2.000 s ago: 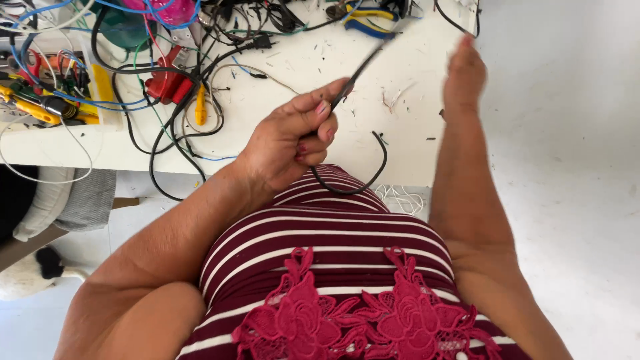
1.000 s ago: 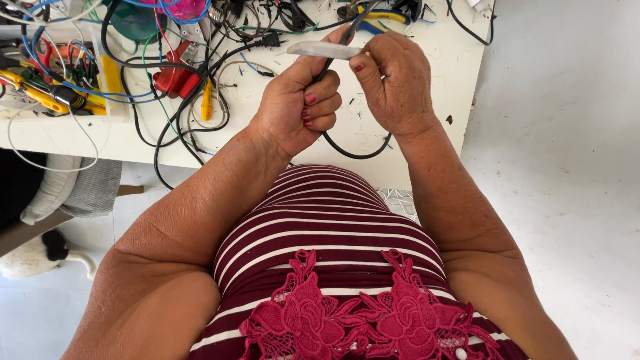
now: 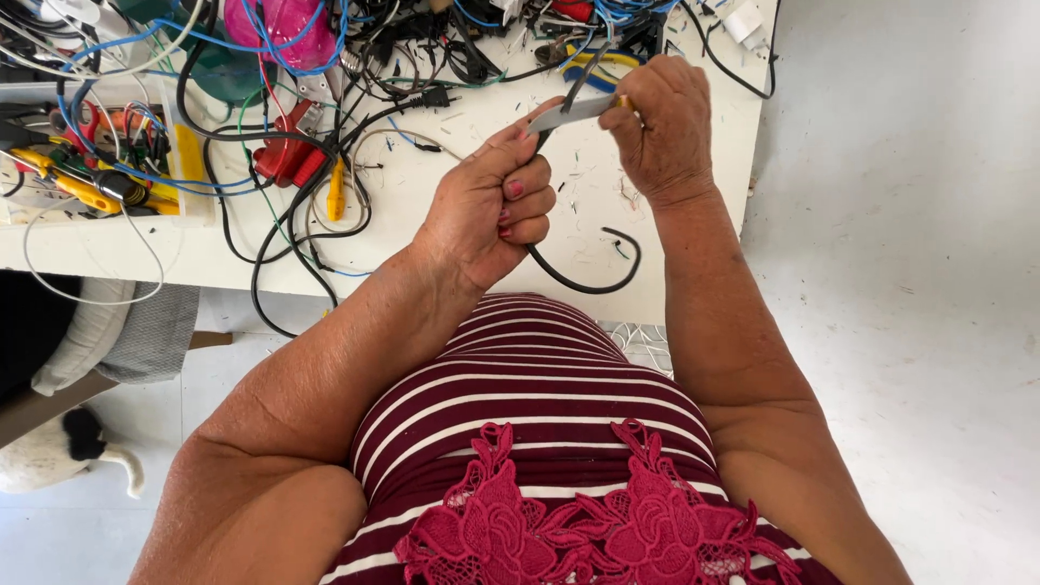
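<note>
My left hand (image 3: 496, 199) is closed around a black cable (image 3: 597, 288); one end curls out below the fist, and a split or flattened dark strip rises above the fingers. My right hand (image 3: 666, 130) grips a knife (image 3: 573, 112) by its handle, mostly hidden in the fist, with a bit of yellow showing. The blade points left and lies against the cable just above my left thumb and index finger. Behind the blade are pliers with yellow and blue handles (image 3: 605, 69), partly covered by the strip.
Tangled cables and a black plug (image 3: 435, 97) spread over the white table (image 3: 422, 244). A red tool (image 3: 284, 150) and a yellow-handled tool (image 3: 335, 191) lie among them. At left stands a clear bin (image 3: 191, 154) of tools. A black-and-white animal (image 3: 57, 451) lies on the floor.
My right hand was off to the right two seconds ago, then came in to the cable with the knife. Since one second ago, the blade has tilted and the hands have moved slightly apart.
</note>
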